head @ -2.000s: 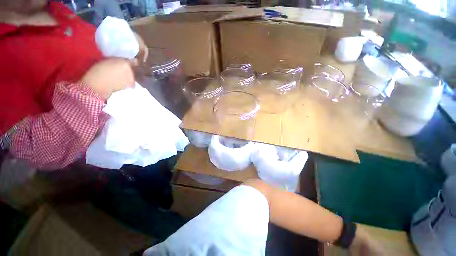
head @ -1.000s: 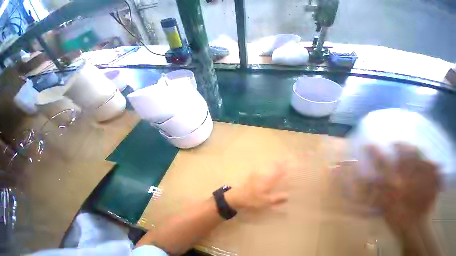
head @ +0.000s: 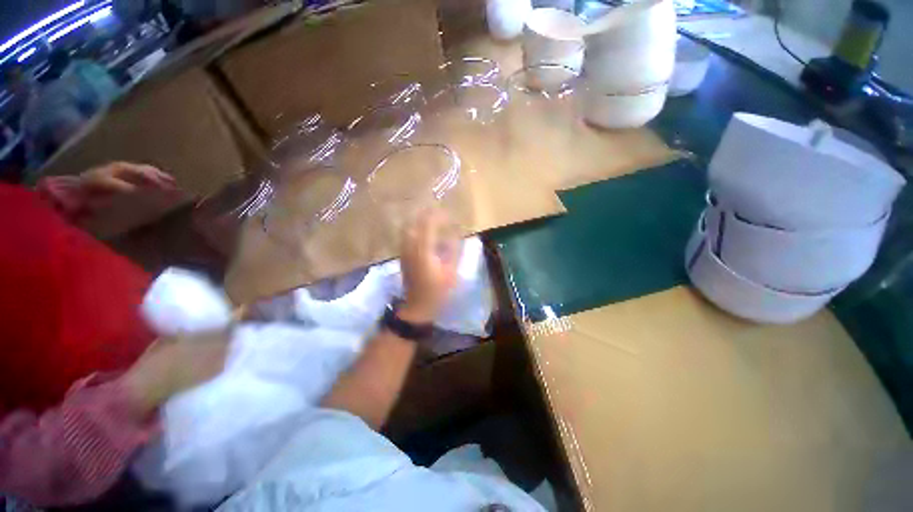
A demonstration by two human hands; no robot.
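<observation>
My left hand (head: 430,262), with a black wristband, is at the front edge of the cardboard sheet (head: 521,190), just below a clear bowl (head: 415,178). The hand is blurred, and I cannot tell whether its fingers touch or grip the bowl. Several more clear bowls stand behind and to the left, with mostly their shiny rims showing. Below the sheet are white wrapped pieces (head: 345,298), partly hidden by my forearm. My right hand is out of the picture.
A person in a red top, with checked sleeves, stands at left beside white wrapping (head: 255,385). Stacked white bowls (head: 786,220) lean at right; another white stack (head: 629,65) stands farther back. Large cartons (head: 330,65) are behind. A bench pad (head: 721,400) lies at right on green.
The view has swung left from the bench to the clear bowls. My left hand has moved from over the bench pad to the cardboard's edge. My right hand has left the picture.
</observation>
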